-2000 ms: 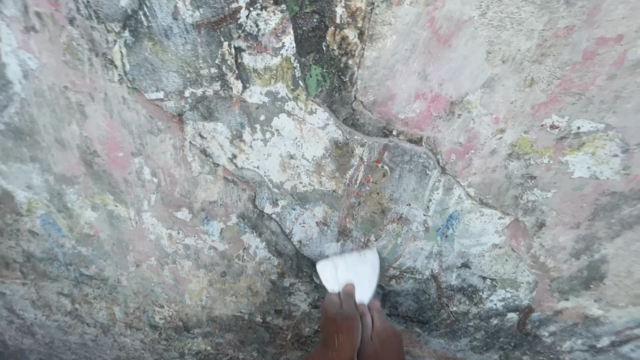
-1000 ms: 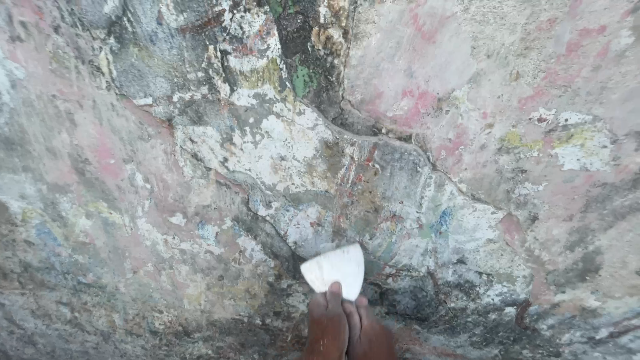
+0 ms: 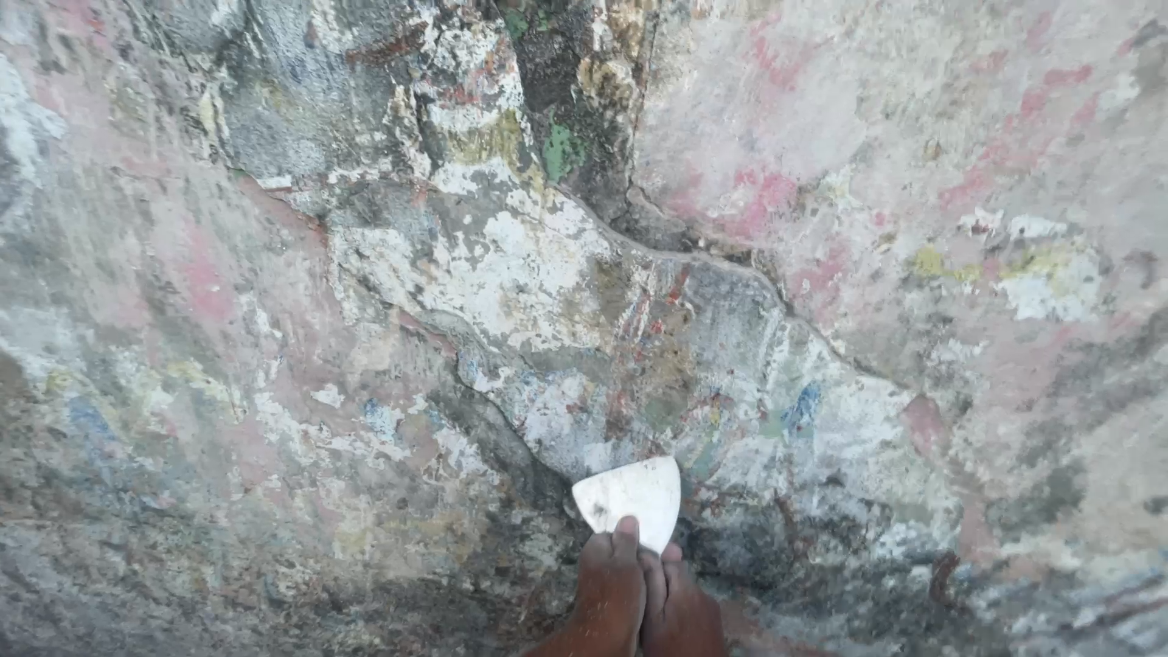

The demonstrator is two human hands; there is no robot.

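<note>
Both my hands are together at the bottom centre, gripping a white flat scraper (image 3: 637, 493) with a broad, slightly curved edge. My left hand (image 3: 610, 579) is on the left side, with a finger laid on the scraper's face. Close against it, my right hand (image 3: 680, 602) holds the scraper from the right. The scraper's narrow end is hidden in my fingers. Its wide edge points up and lies at or just over the worn, paint-stained wall surface (image 3: 630, 383), at the lower end of a crack; whether it touches cannot be told.
Flaking white, pink, yellow and blue paint covers the rough surface. A raised plaster edge (image 3: 675, 251) runs diagonally down to the right. Another crack (image 3: 497, 411) slopes down toward the scraper. A dark recess (image 3: 557, 82) with a green patch lies at the top centre.
Both hands stay on the scraper at the lower centre. Its blade was more level two seconds ago and is now tilted, with its right corner higher.
</note>
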